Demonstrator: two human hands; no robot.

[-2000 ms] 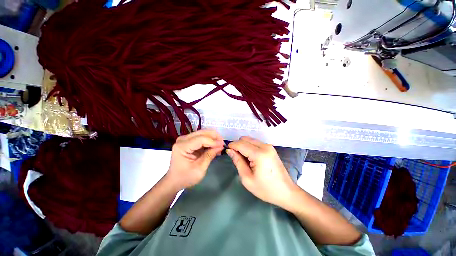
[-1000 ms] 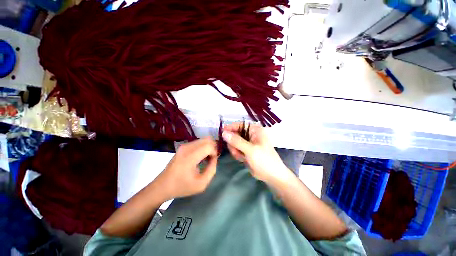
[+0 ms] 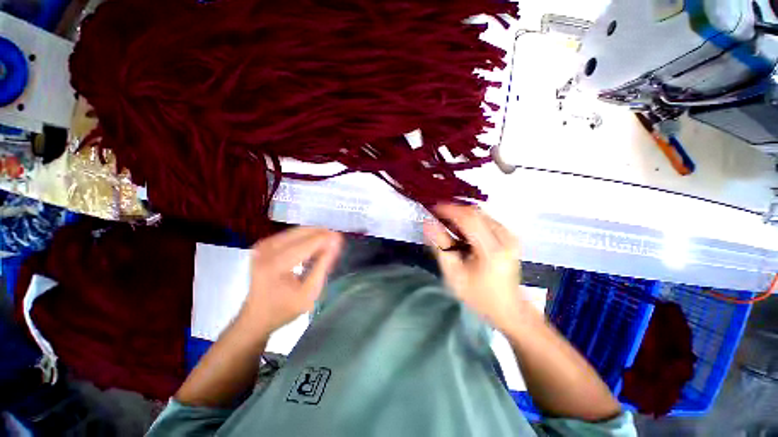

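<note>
A large bundle of dark red fabric strips (image 3: 281, 94) lies on the table, its cut ends towards the sewing machine. My right hand (image 3: 482, 260) is at the table's front edge, below these ends. A strip (image 3: 409, 195) runs from the bundle to its fingertips. A small dark, thin thing (image 3: 458, 245) shows across its fingers; I cannot tell whether it is a tool or a strip end. My left hand (image 3: 292, 275) is blurred, off the front edge to the left, fingers curved and thumb apart, with nothing visible in it.
The sewing machine (image 3: 682, 60) stands at upper right, with an orange-handled tool (image 3: 670, 147) by it. A printed ruler (image 3: 375, 209) runs along the front edge. A second dark red pile (image 3: 111, 316) is at lower left, and a blue crate (image 3: 712, 341) with a maroon bunch at lower right.
My hands were together at a strip end; now they are apart, left hand moved left and right hand moved right. Strips at the bundle's lower edge have shifted.
</note>
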